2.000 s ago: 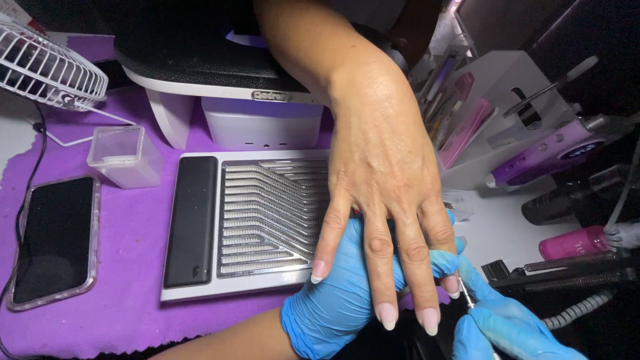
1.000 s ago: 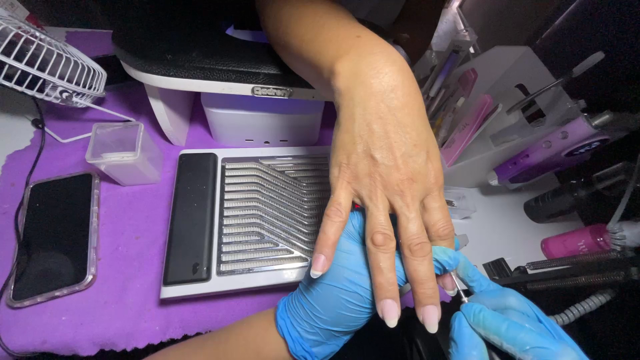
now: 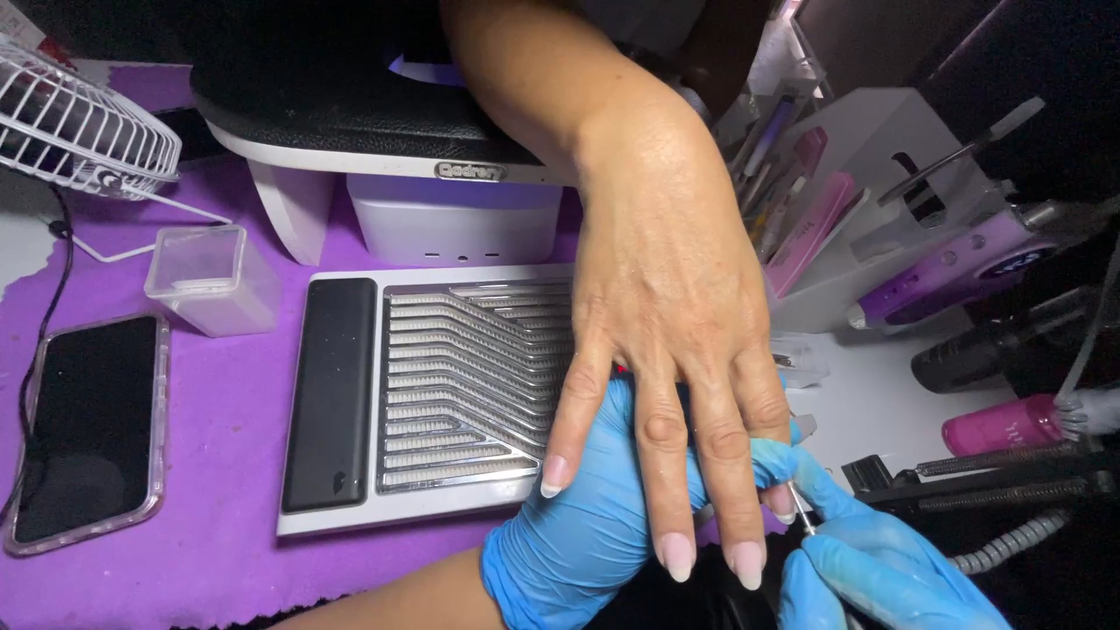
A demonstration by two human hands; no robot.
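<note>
Another person's bare hand (image 3: pixel 669 324) reaches down from the top, fingers spread, over a padded armrest. My left hand (image 3: pixel 582 516), in a blue nitrile glove, lies under that hand and holds its finger; a gloved fingertip shows beside the person's far-right finger. At the lower right, my gloved right hand (image 3: pixel 875 560) grips a thin metal nail tool (image 3: pixel 801 509), its tip at the nail of that same finger. Whether it is a drill bit or another tip, I cannot tell. My left palm is partly hidden below the person's fingers.
A nail dust collector (image 3: pixel 464 394) sits on the purple towel (image 3: pixel 219 490). Around it are a black padded armrest (image 3: pixel 332 114), clear plastic container (image 3: pixel 206 289), phone (image 3: pixel 92 429) and white fan (image 3: pixel 79 122). Right are a tool holder (image 3: pixel 884 166), purple device (image 3: pixel 954 262) and pink bottle (image 3: pixel 1002 426).
Small shifts show in my right hand and the tool tip at the person's nail. My left hand keeps its hold on the finger.
</note>
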